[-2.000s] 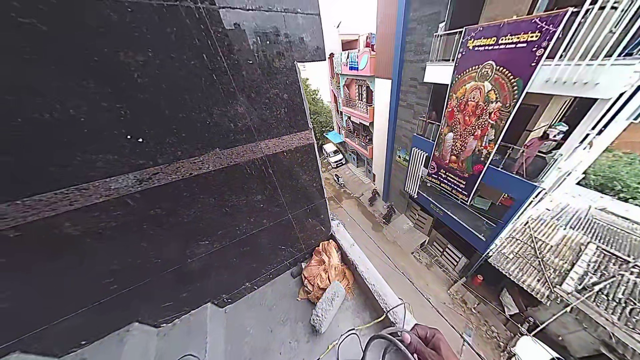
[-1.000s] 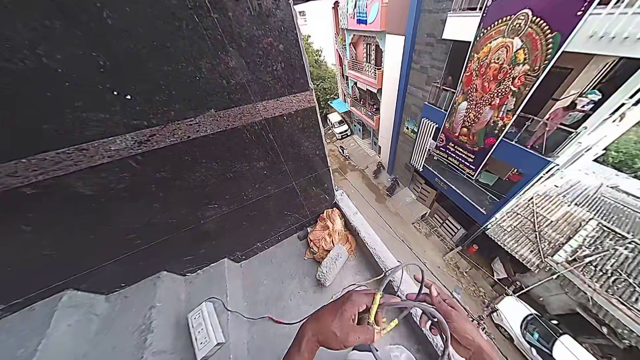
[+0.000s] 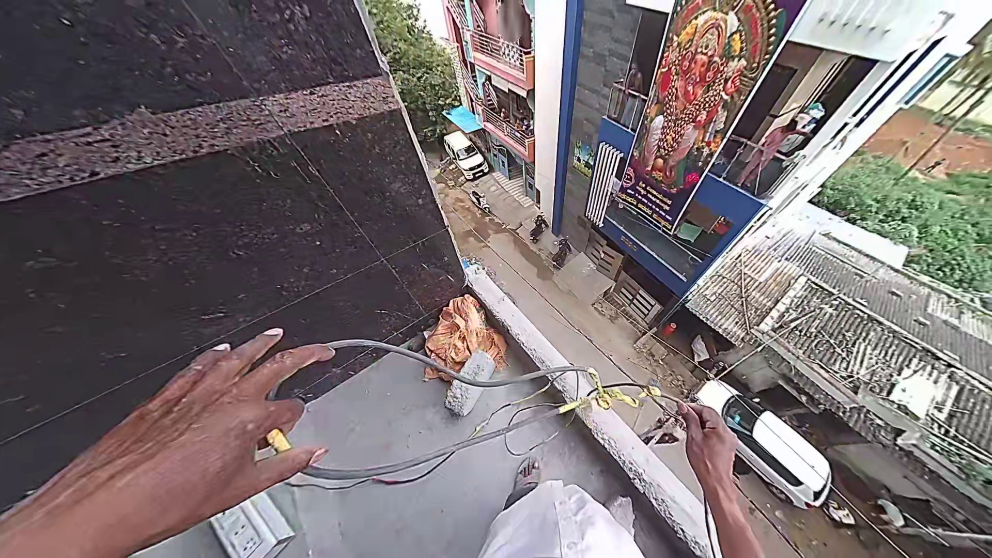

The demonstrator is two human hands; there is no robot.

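Observation:
My left hand (image 3: 209, 426) is spread at the lower left, with a loop of grey electrical cable (image 3: 434, 457) around the thumb and fingers and a yellow-ended piece (image 3: 277, 440) by the palm. My right hand (image 3: 705, 438) pinches the dark cable at the right, beyond the parapet. Between the hands, yellow tape or ties (image 3: 608, 397) bind the cable, and thin wires hang from it. A white electrical socket box (image 3: 252, 528) lies below my left hand.
An orange crumpled sack (image 3: 463, 333) and a concrete block (image 3: 470, 384) lie in the corner by the black tiled wall (image 3: 194, 287). The low parapet (image 3: 620, 449) edges a drop to the street, where a white car (image 3: 775, 449) stands. A person (image 3: 775, 147) is on the balcony opposite.
The hands were close together at the cable one second ago; now they are far apart, the left at the left side and the cable loop stretched between them. The view has shifted.

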